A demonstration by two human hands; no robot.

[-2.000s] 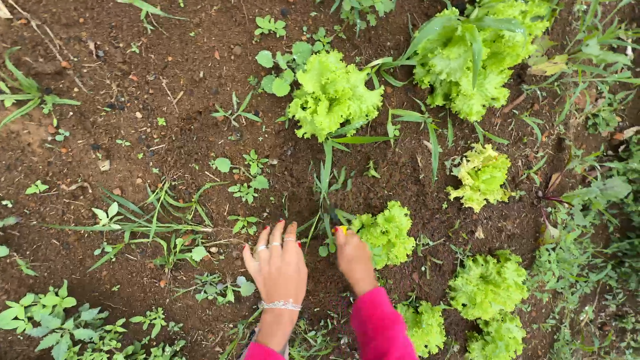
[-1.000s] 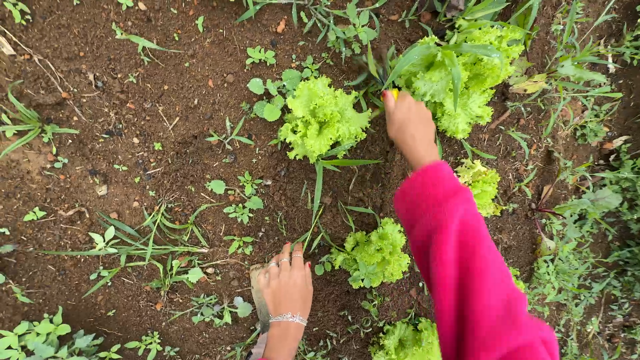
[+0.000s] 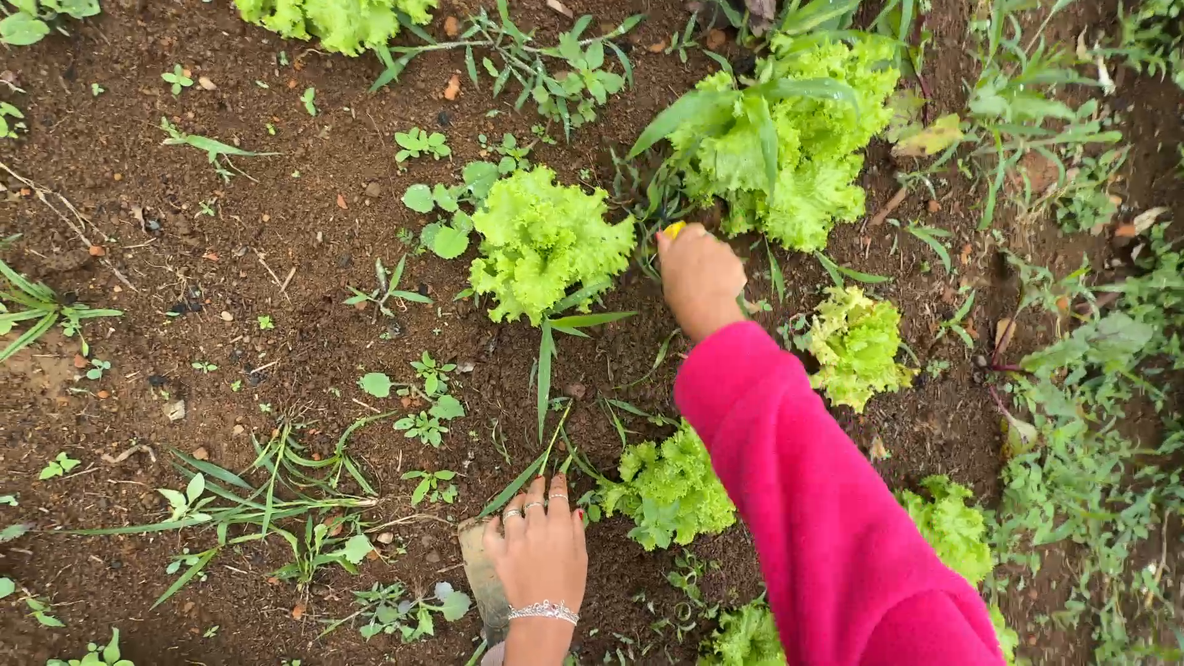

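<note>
My right hand (image 3: 701, 277), in a pink sleeve, is closed on the yellow handle (image 3: 674, 229) of a tool whose working end is hidden among grass at the base of a large lettuce (image 3: 814, 139). A smaller lettuce (image 3: 548, 242) grows just left of it. Lower down, my left hand (image 3: 538, 546), with rings and a bracelet, lies palm down on the soil. Long grass blades (image 3: 518, 483) show at its fingertips; whether the fingers grip them I cannot tell. Right of this hand stands another lettuce (image 3: 668, 488).
A yellowish lettuce (image 3: 858, 347) grows right of my right wrist. Loose grass (image 3: 277, 499) and small weeds (image 3: 427, 407) dot the brown soil at left. Dense weeds (image 3: 1091, 462) line the right side. A flat, muddy object (image 3: 483, 573) lies beside my left hand.
My right hand has moved up from the small lettuce near my left hand to the large lettuce, with the yellow handle in it. My left hand has stayed low.
</note>
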